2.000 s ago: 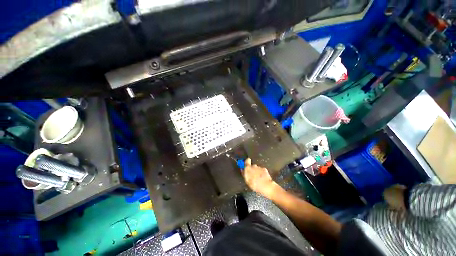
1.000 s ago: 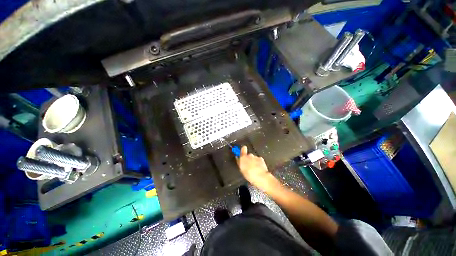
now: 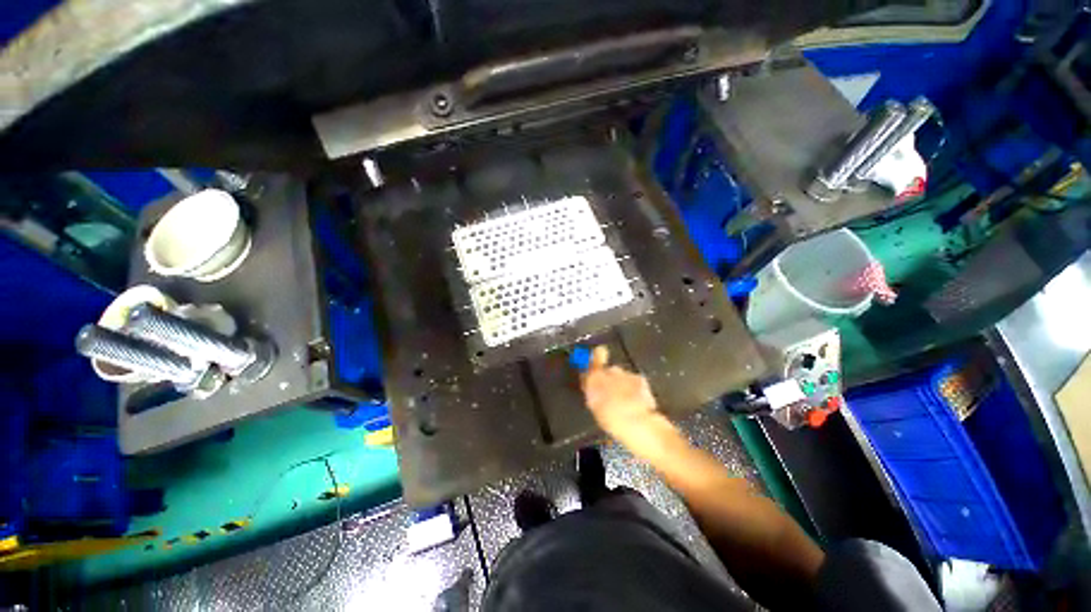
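Observation:
Two pale rectangular keypads (image 3: pixel 544 273) with rows of dark round spots lie one behind the other in the lower mould plate (image 3: pixel 562 338) on the dark press bed (image 3: pixel 467 442). Thin white strands stick out around their edges. My right hand (image 3: pixel 616 397) is bare and closed around a tool with a bright blue handle (image 3: pixel 581 356), just in front of the front keypad's near edge. The tool's tip is too small to make out. My left hand is not in view.
Left shelf: white bowls (image 3: pixel 199 234) and thick shiny pillars (image 3: pixel 168 344). Right shelf: two more pillars (image 3: pixel 864 150) and a white glove. A translucent bin (image 3: pixel 814 281), a control box (image 3: pixel 809 380) and a blue crate (image 3: pixel 945 460) stand at right. The upper press part (image 3: pixel 514 90) overhangs the back.
The view has shifted. My right hand went to the front keypad's near edge with the blue-handled tool and is now slightly further from it. The other person at right has left the view.

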